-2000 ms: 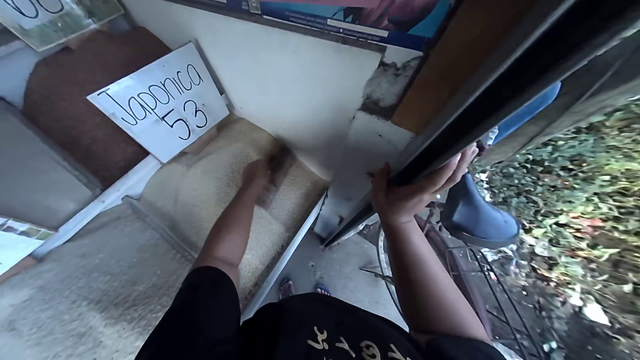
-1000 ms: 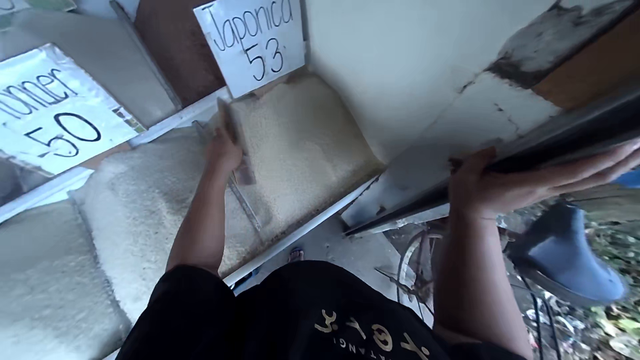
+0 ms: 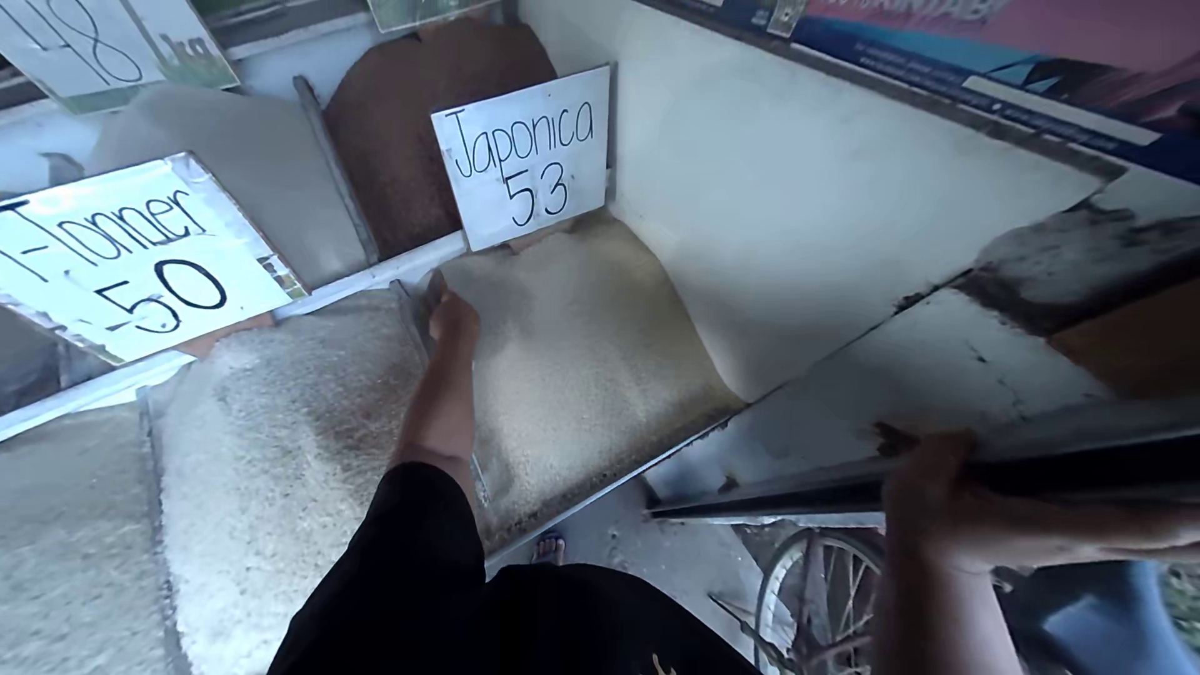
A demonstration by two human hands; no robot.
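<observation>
My left hand [image 3: 454, 314] is at the upper left corner of a bin of beige rice [image 3: 572, 347], beside the thin divider [image 3: 412, 323]. A dark, flat edge shows by its fingers, but whether it holds something is unclear. Behind the rice stands a white handwritten price sign [image 3: 530, 155]. My right hand [image 3: 975, 511] rests against a long dark post [image 3: 1078, 469] at the right, its thumb on the near side and its fingers stretched along it. Left of the divider lies a bin of whiter rice [image 3: 272, 450].
Another price sign [image 3: 141, 253] stands at the left, with more grain bins behind, one holding reddish-brown grain [image 3: 403, 122]. A pale wall [image 3: 797, 206] borders the rice at the right. A bicycle wheel [image 3: 816, 591] and a blue boot-like object [image 3: 1097, 609] are at the lower right.
Two seconds ago my left hand was over the middle of the beige rice with a flat brownish thing; it has since moved to the divider side. My right hand stays at the post. The view has swung.
</observation>
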